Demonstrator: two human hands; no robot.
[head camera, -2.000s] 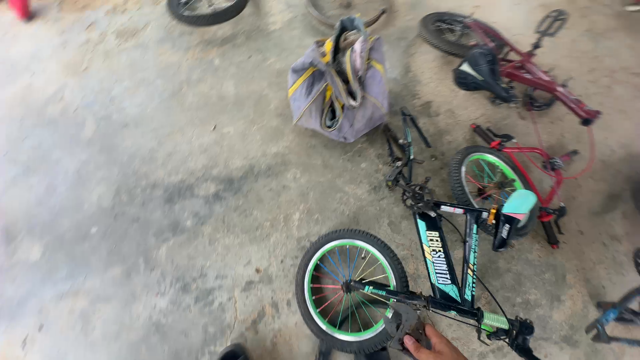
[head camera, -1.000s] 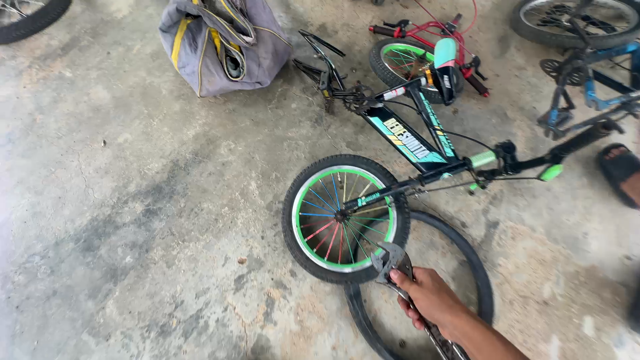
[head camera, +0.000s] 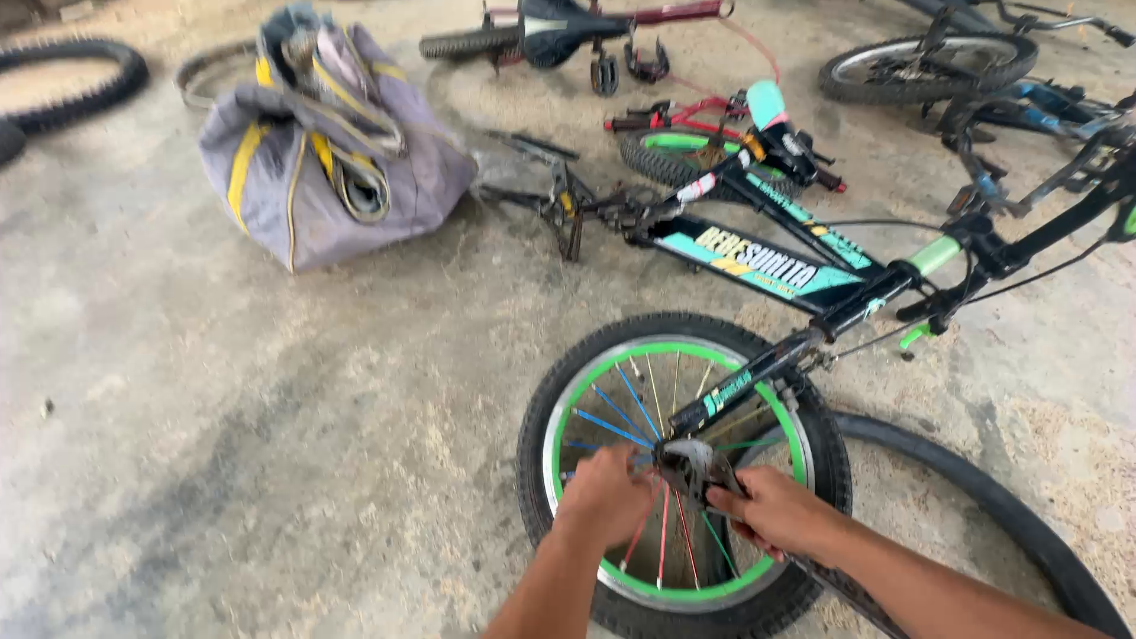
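A small black and turquoise bicycle frame (head camera: 754, 266) lies on its side on the concrete floor, its front wheel (head camera: 568, 382) with green rim and coloured spokes nearest me. My right hand (head camera: 772, 510) grips an adjustable wrench (head camera: 701, 470), its jaws at the wheel's hub by the fork end. Just left of the hub is my left hand (head camera: 608, 493), fingers curled over the spokes; whether they hold anything is hidden. A loose black tyre or tube (head camera: 976, 497) lies partly under the wheel.
A grey and yellow bag (head camera: 337, 177) stands at the upper left, near a loose tyre (head camera: 80, 80). Beyond the frame lie a red bicycle (head camera: 683, 115) with a green-rimmed wheel, a black saddle (head camera: 559, 31), and a blue bicycle (head camera: 1047, 115) at the right.
The wrench in my right hand has moved from the wheel's rim edge to its hub. My left hand has come into view at the spokes. The view is closer to the wheel.
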